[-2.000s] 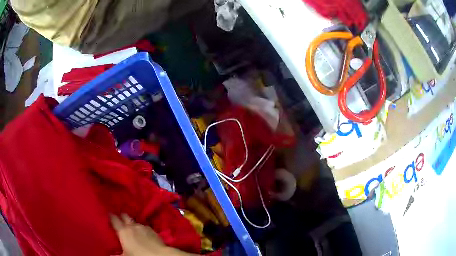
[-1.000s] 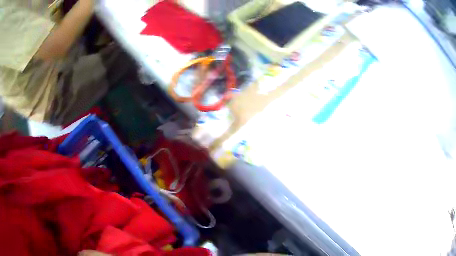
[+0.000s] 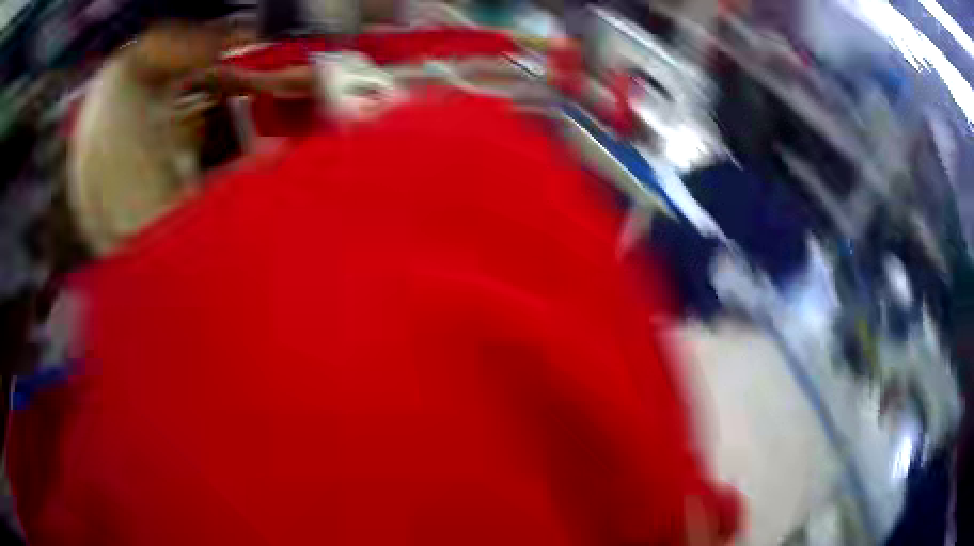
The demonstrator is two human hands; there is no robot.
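A large red cloth (image 3: 352,320) fills the middle and lower left of the head view, close to the camera and raised. The picture is strongly blurred by motion. Neither my left hand nor my right hand can be made out. The cloth hides most of what lies behind and below it.
A person in a light tan top (image 3: 128,160) is at the upper left. More red cloth (image 3: 427,45) shows behind. A pale surface, likely a table (image 3: 748,427), lies at the right. A small blue edge (image 3: 43,384) shows at the far left. Blurred workshop things fill the upper right.
The view has swung up from the crate and table. The red cloth has risen from the lower left to cover the middle. The scissors and tray are out of view.
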